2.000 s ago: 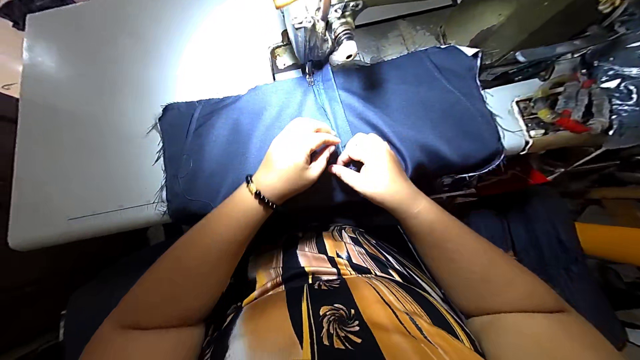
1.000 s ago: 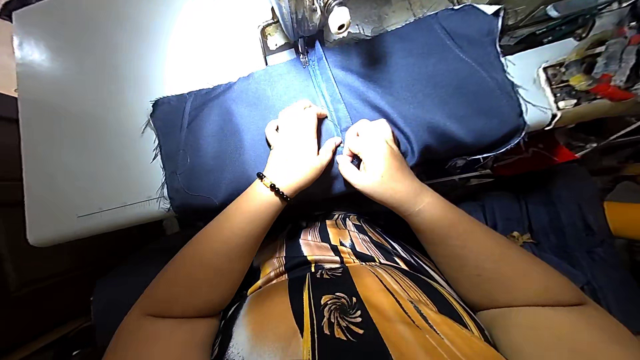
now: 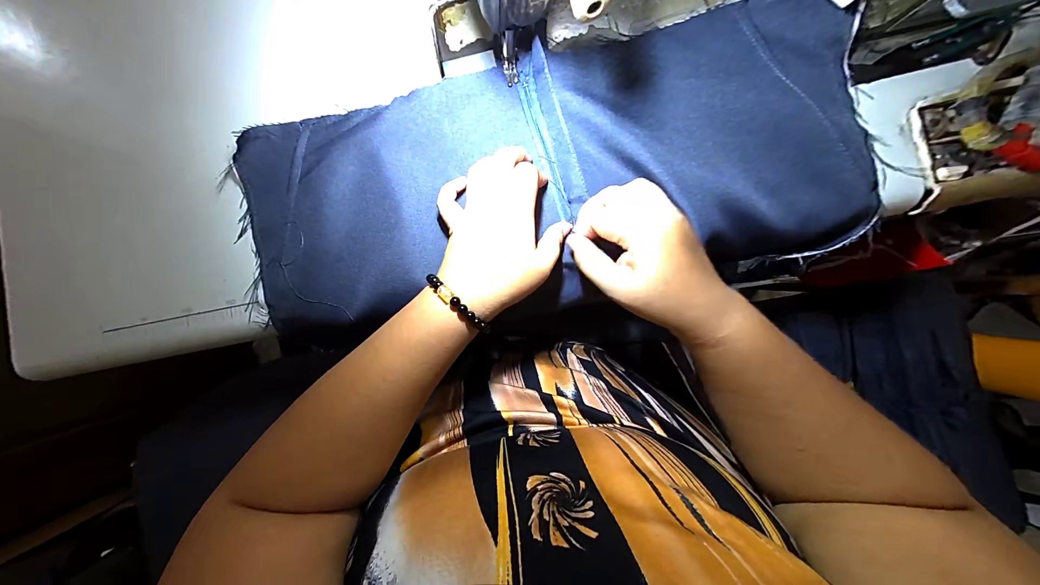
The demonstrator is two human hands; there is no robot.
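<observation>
Navy fabric [image 3: 366, 187] with frayed edges lies across the sewing machine's bed, a folded seam [image 3: 561, 138] running down its middle. The presser foot [image 3: 510, 69] stands at the fabric's far edge, beside the top of the seam. My left hand [image 3: 504, 227] rests on the fabric left of the seam, fingers bent and thumb reaching the seam's near part. Just right of it, my right hand [image 3: 638, 244] pinches the fabric at the seam between thumb and forefinger. The two thumbs nearly meet. Part of the near edge is hidden by my hands.
The white sewing table [image 3: 122, 203] extends to the left, with a ruled scale near its front edge. At the right stands a tray [image 3: 922, 138] holding small items, some red and yellow. Dark cloth [image 3: 910, 349] hangs below at the right, near a yellow object [image 3: 1007, 366].
My left hand's fingers have spread from the bunched pose of two seconds ago, and the hand lies flatter on the fabric. My right hand stays by the seam. The view has shifted slightly.
</observation>
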